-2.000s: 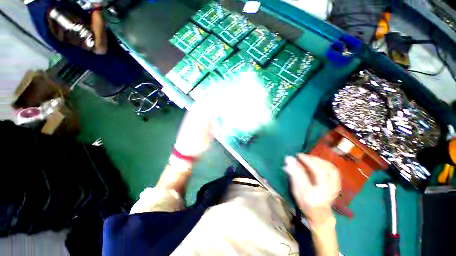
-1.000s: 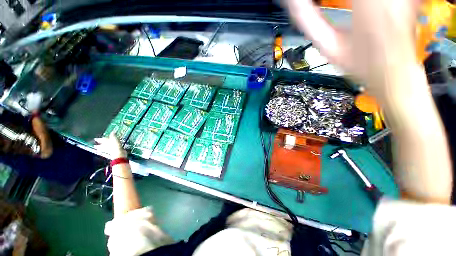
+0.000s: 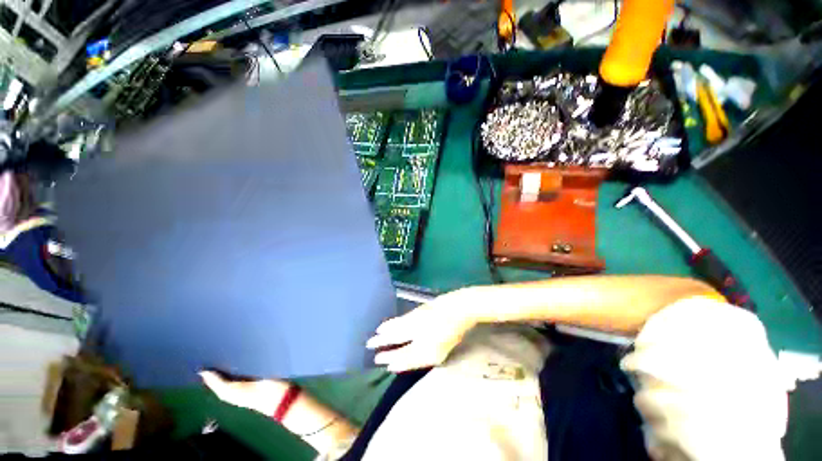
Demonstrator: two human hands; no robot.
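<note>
A large flat blue-grey sheet, blurred, is raised over the left part of the bench and covers much of the view. My left hand holds its lower edge, fingers partly hidden behind it. My right hand is at its lower right corner, fingers against the edge. Green printed circuit boards lie on the bench and show past the sheet's right side; the others are hidden. The reddish-brown fixture is bare of any board.
The black parts tray behind the fixture holds a round dish of small fasteners and loose silver pieces. An orange electric screwdriver hangs over it. A torque wrench lies at right. A blue bin stands behind the boards.
The sheet has come into view, held up over the board rows. My right hand has come down from the upper right to its corner. My left hand has moved from the boards to its lower edge.
</note>
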